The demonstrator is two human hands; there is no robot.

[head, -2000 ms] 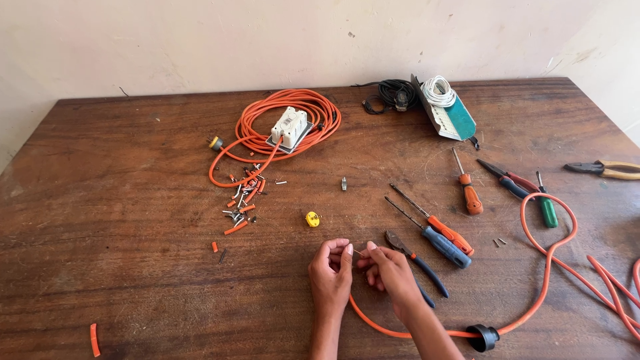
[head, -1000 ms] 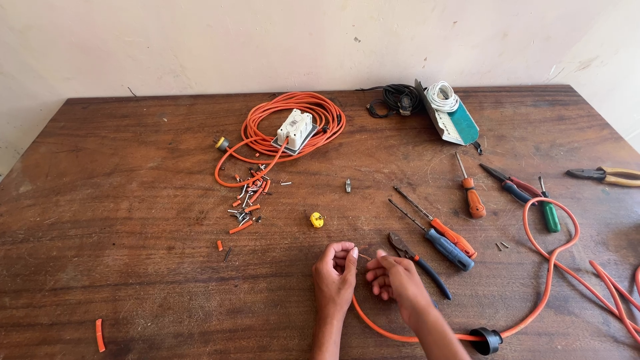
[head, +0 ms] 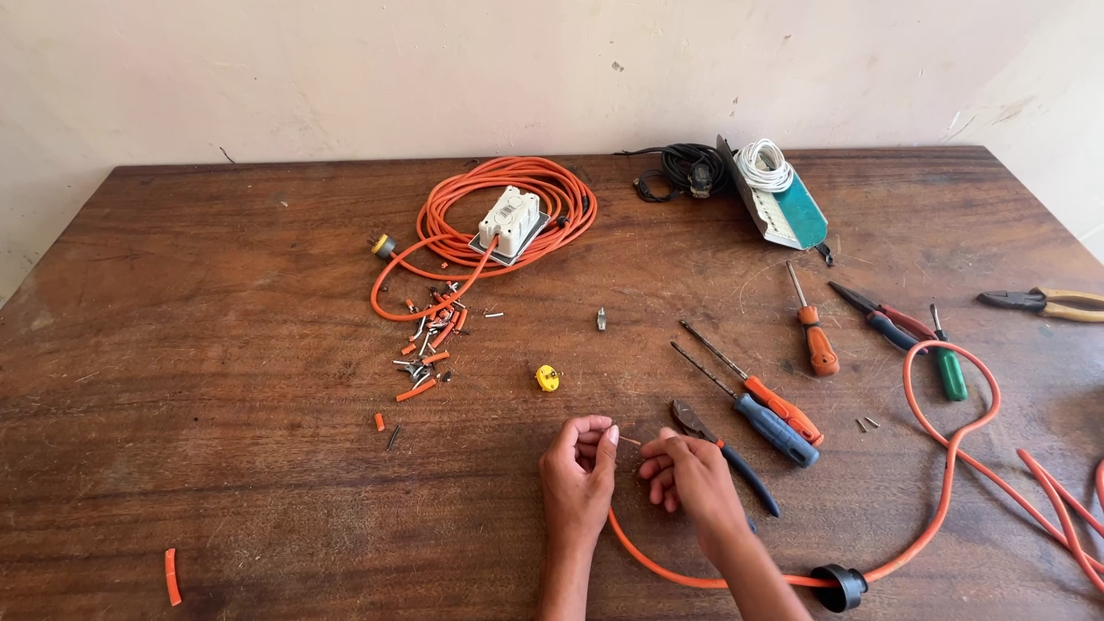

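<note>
At the front of the table my left hand (head: pixel 582 470) pinches the end of an orange cable (head: pixel 655 569), which curves down behind it. A thin bare copper wire (head: pixel 630 441) sticks out between its fingertips toward my right hand (head: pixel 681 470). The right hand's fingers are curled close to the wire's tip; whether they touch it cannot be told. A black plug cover (head: pixel 838 588) is threaded on the cable at the lower right. The yellow plug core (head: pixel 548 378) with metal prongs lies beyond my hands, and a small metal clamp (head: pixel 602 319) farther back.
Diagonal cutters (head: pixel 726 453), a blue-handled screwdriver (head: pixel 776 429) and several more hand tools lie to the right. Wire scraps (head: pixel 431 336) are heaped at centre left, before a coiled orange cord (head: pixel 569 185) with a white outlet box (head: pixel 511 216). A teal-and-white holder (head: pixel 798 214) stands at the back.
</note>
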